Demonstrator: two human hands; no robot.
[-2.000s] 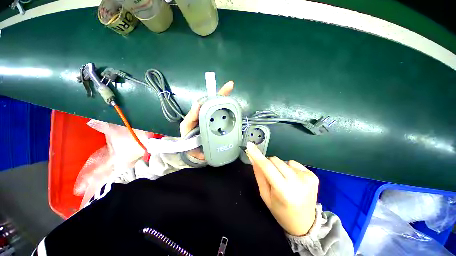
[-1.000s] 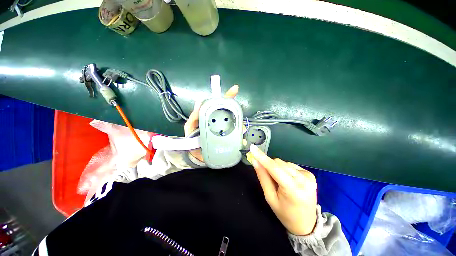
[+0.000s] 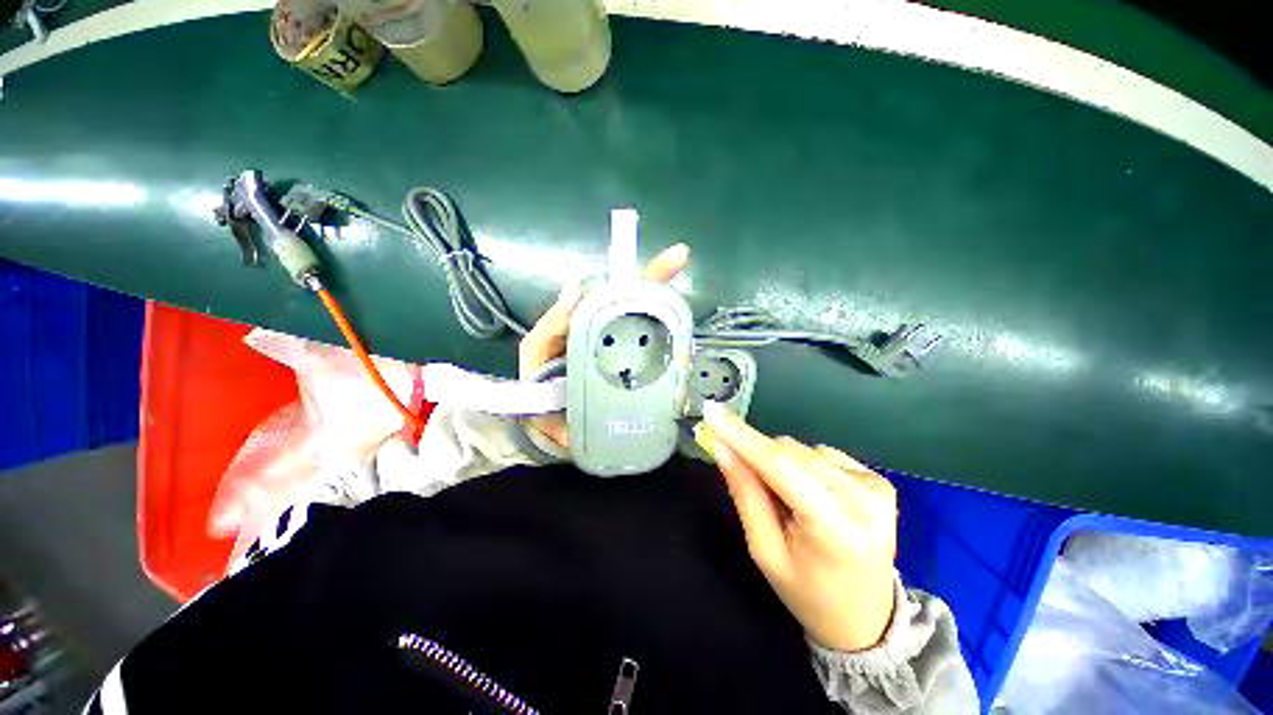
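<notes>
A grey socket unit (image 3: 628,384) with a round outlet and small lettering is held upright in front of me. My left hand (image 3: 552,335) is behind it and grips it, mostly hidden. A white strip (image 3: 624,240) sticks up from its top. My right hand (image 3: 810,524) pinches a small yellow tool (image 3: 709,441), mostly hidden, close to the unit's lower right edge. A second grey socket unit (image 3: 718,384) lies behind it on the right, partly covered. Its bundled cord and plug (image 3: 907,349) lie to the right.
On the green belt (image 3: 866,182) are a bundled cord (image 3: 454,259), an air blow gun (image 3: 272,231) on an orange hose, a squeeze bottle (image 3: 559,42) and a printed tin (image 3: 328,49). A red crate (image 3: 175,461) is at left, a blue bin (image 3: 1040,601) with clear bags at right.
The held unit and my left hand have moved slightly right and down, with the white strip. My right hand stays close to the unit's lower right edge, slightly shifted.
</notes>
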